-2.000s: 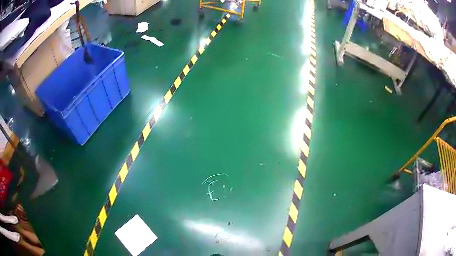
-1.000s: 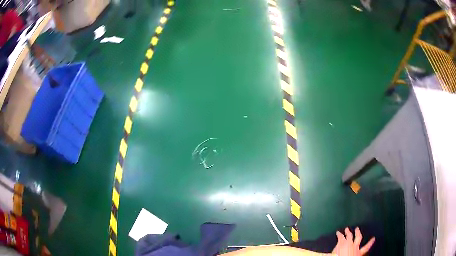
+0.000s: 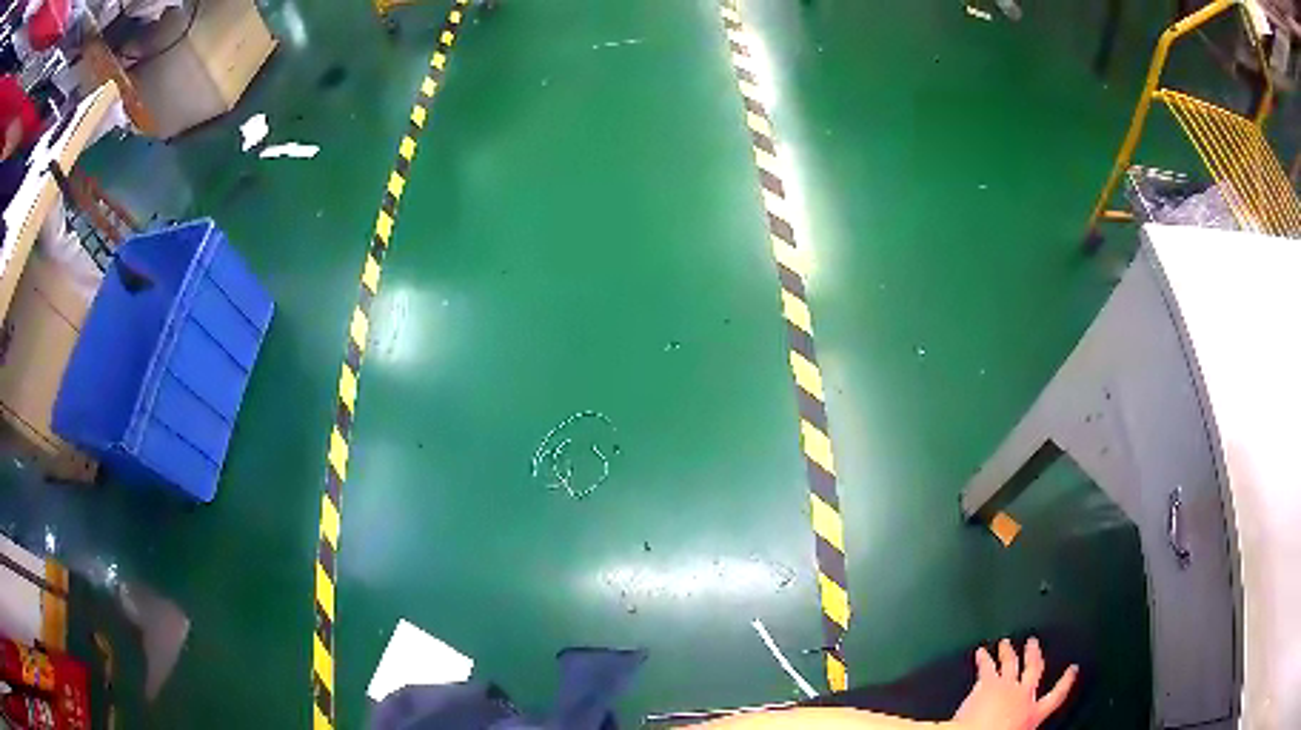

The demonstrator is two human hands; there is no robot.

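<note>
My right hand [image 3: 1016, 693] is at the bottom right edge, bare, fingers spread, holding nothing, resting on dark cloth that looks like my leg. The bare forearm runs along the bottom edge. My left hand is not in view; dark blue cloth [image 3: 592, 682] shows at the bottom centre. The worktable [image 3: 1256, 328] stands to the right of the hand, apart from it, with a pale top, grey side and a drawer with a small metal handle [image 3: 1177, 525].
A blue plastic crate [image 3: 179, 371] stands on the green floor at left. A yellow wire trolley [image 3: 1213, 143] is beyond the table. Striped tape [image 3: 802, 357] lines the aisle. White paper [image 3: 420, 659] lies near the bottom. Red objects [image 3: 43, 685] are at lower left.
The view has tilted down and turned since the oldest frame. My right hand and forearm came into view and stay in nearly the same place over the last second.
</note>
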